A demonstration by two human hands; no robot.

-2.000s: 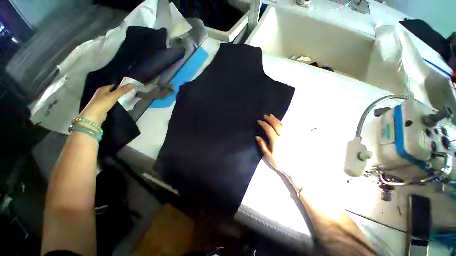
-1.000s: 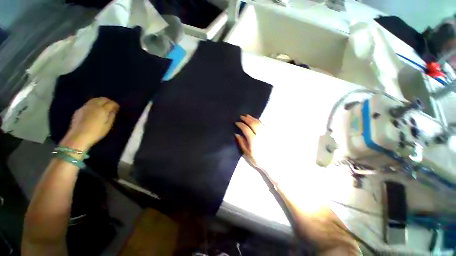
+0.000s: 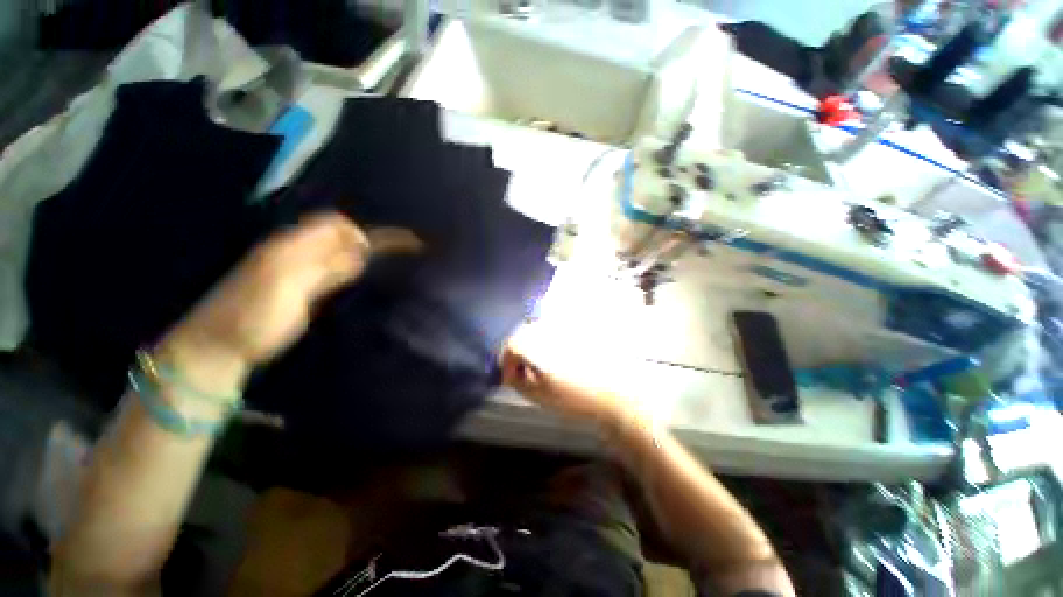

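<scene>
A large dark garment panel point(image 3: 385, 175) lies in front of me, its right part reaching toward the machine. A stepped edge shows at its upper right. My left hand point(image 3: 291, 286) is blurred and lies over this panel; its grip cannot be told. My right hand point(image 3: 530, 379) is at the panel's lower right edge with the fingers curled on the cloth. A second dark panel point(image 3: 128, 222) lies at the left on crinkled white sheets point(image 3: 23, 187). The sewing machine point(image 3: 758, 257) stands to the right, its needle area point(image 3: 653, 280) brightly lit.
A black phone point(image 3: 766, 364) lies on the white table point(image 3: 688, 402) below the machine head, with a small dark tool point(image 3: 880, 420) and teal cord right of it. A blue piece point(image 3: 286, 146) shows between the panels. A cream bin point(image 3: 536, 82) stands behind. Dark items hang at upper right.
The view has swung right, showing more of the machine. The near panel now has a stepped edge and lies closer to the needle area. My left hand has moved from the left panel onto it.
</scene>
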